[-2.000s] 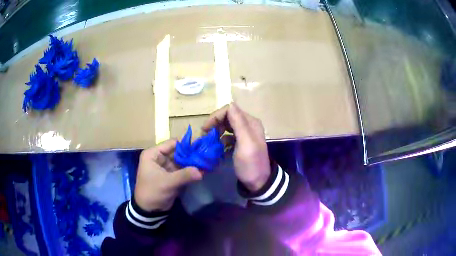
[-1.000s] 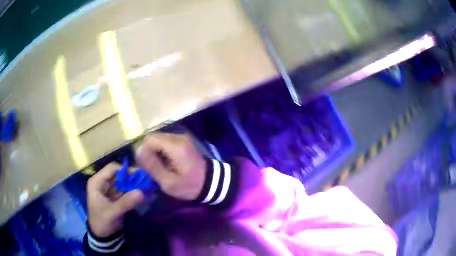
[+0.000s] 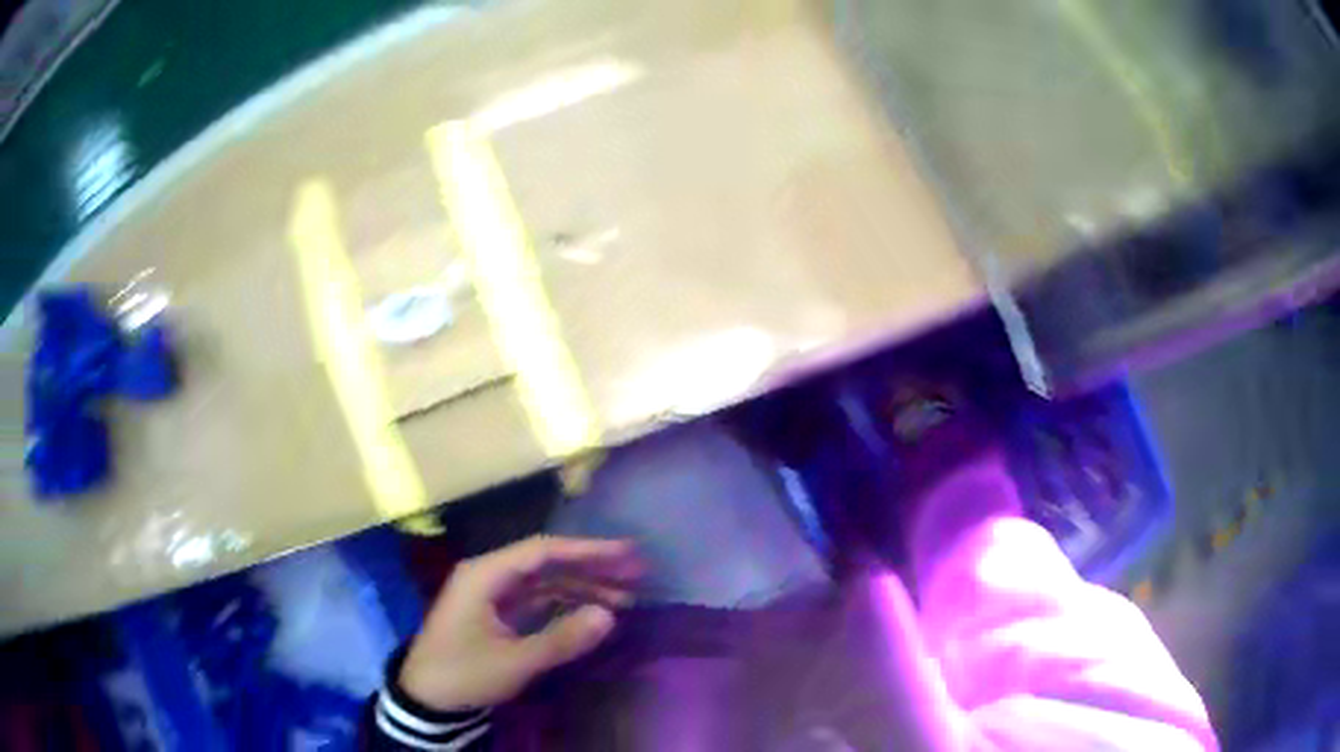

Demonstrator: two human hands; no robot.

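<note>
My left hand [image 3: 514, 617] is below the bench's front edge, fingers curled but apart, with no blue piece visible in it. My right arm reaches into the blue crate at the right [image 3: 1154, 467]. Only a dark, blurred part of my right hand [image 3: 923, 414] shows there, and its fingers and any hold are hidden. The glue dish [image 3: 412, 315] lies on the bench between two yellow tape strips [image 3: 341, 353]. A pile of blue spiky pieces [image 3: 71, 389] lies on the left of the worktop.
The partition panel's metal-looking edge [image 3: 1014, 323] stands at the right of the bench. Another blue crate [image 3: 147, 661] with blue pieces is below the bench at lower left. A green surface [image 3: 162, 118] runs behind the bench.
The view has turned. My hands have parted: the right moved from beside the left into the right crate. The blue piece held in my left hand no longer shows, and that hand has opened.
</note>
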